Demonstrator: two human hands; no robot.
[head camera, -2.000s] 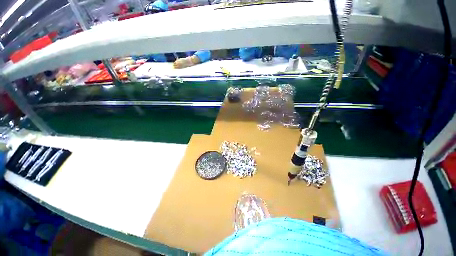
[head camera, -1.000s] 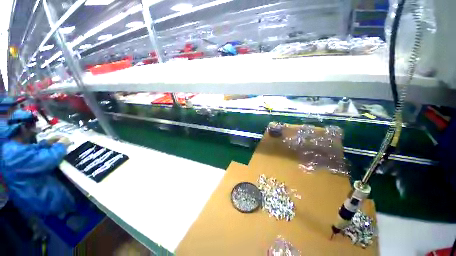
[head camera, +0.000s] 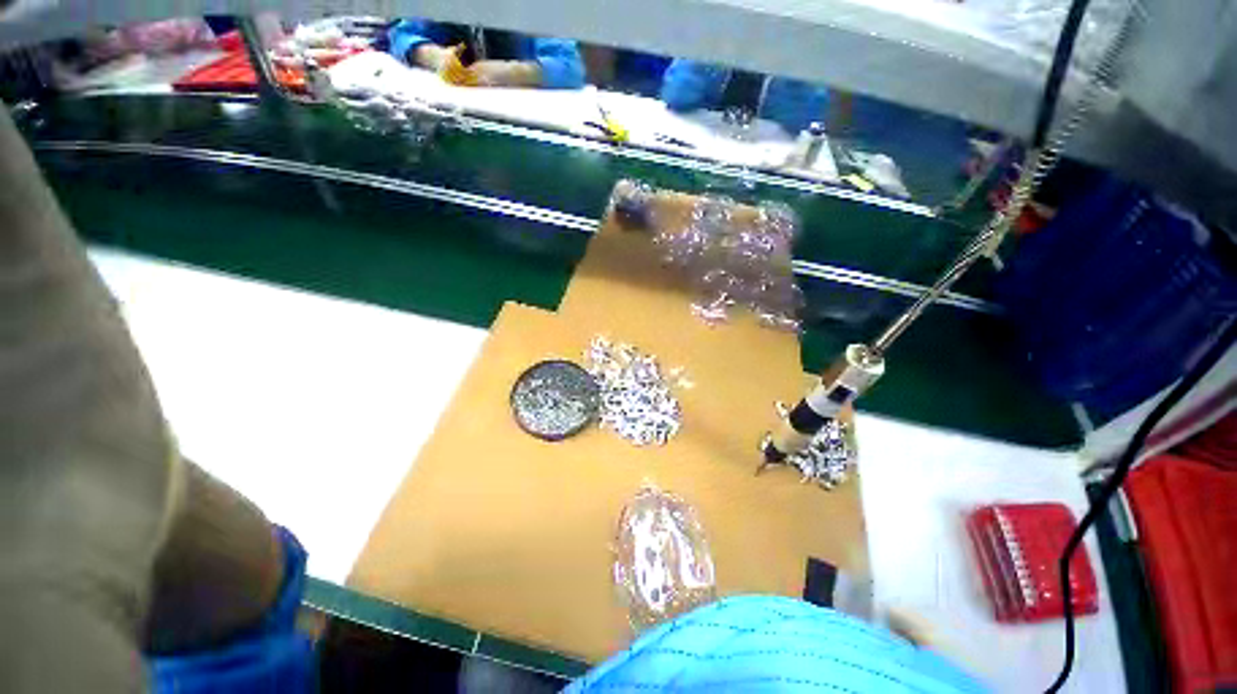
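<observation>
A clear plastic piece (head camera: 662, 559) lies on the tan cardboard mat (head camera: 461, 502) in front of me. A black round dish of tiny screws (head camera: 554, 399) and a pile of silver-white fittings (head camera: 635, 396) lie beyond it. The electric screwdriver (head camera: 823, 404) hangs tilted, its tip beside a second pile of fittings (head camera: 825, 458). My left hand, in a cream glove (head camera: 75, 407), is raised large and blurred at the left edge; its fingers are out of the picture. A small skin-toned patch (head camera: 912, 626), possibly my right hand, shows behind the blue quilted fabric (head camera: 787, 651).
More clear plastic pieces (head camera: 726, 251) and a dark bundle (head camera: 634, 209) lie at the mat's far end. A small dark pad (head camera: 819, 580) is near the right edge. A red ribbed tray (head camera: 1034, 561), red trays (head camera: 1187, 542) and blue crates (head camera: 1106, 292) stand right. A black cord hangs right.
The view swung left, then back right and down. My gloved left hand has come up at the left. The skin-toned patch now shows at the lower right.
</observation>
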